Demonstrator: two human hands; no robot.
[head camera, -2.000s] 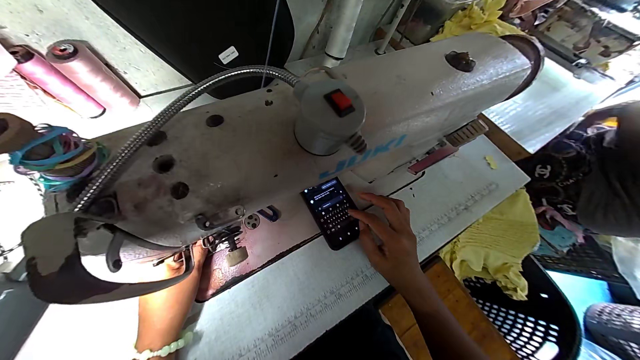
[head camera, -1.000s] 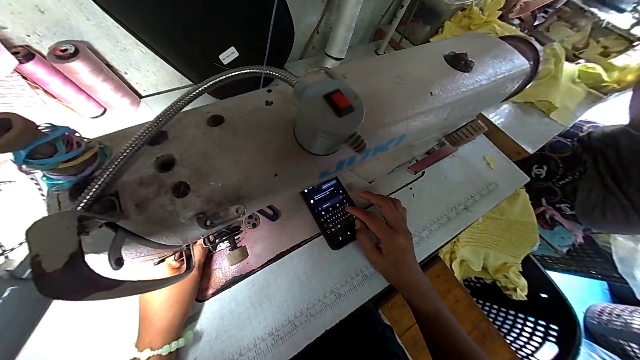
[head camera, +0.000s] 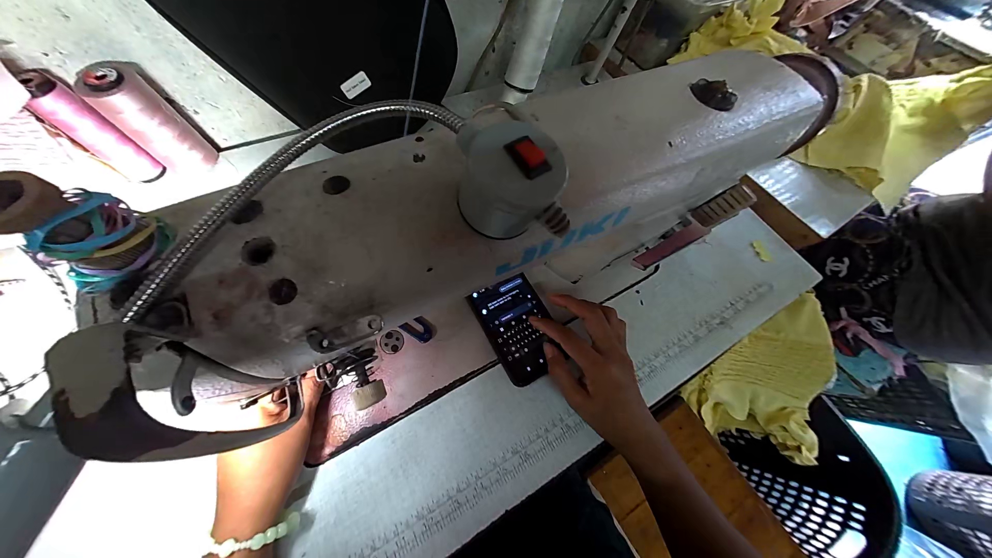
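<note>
A Juki industrial sewing machine (head camera: 372, 209) stretches across the view. On its bed lies a black smartphone (head camera: 511, 329) with a lit screen showing an on-screen keyboard. My right hand (head camera: 593, 360) rests over the phone's right side, fingers apart, a fingertip at the screen; it does not grip the phone. My left hand (head camera: 291, 403) is under the machine head by the needle area, largely hidden behind the head's cover, so its fingers and anything in them cannot be made out. A pale bead bracelet (head camera: 256, 536) circles the left wrist.
Pink thread cones (head camera: 147, 116) lie at the upper left, near a spool wrapped in colored bands (head camera: 101, 240). Yellow fabric (head camera: 767, 372) hangs over the table's right edge above a black plastic basket (head camera: 876, 465). A flexible metal lamp conduit (head camera: 310, 139) arches over the machine. Someone's dark-clothed body part is at the right.
Yellow fabric beyond the machine's far end has come into view at the upper right since the earliest frame. My right hand's fingers have shifted slightly over the phone.
</note>
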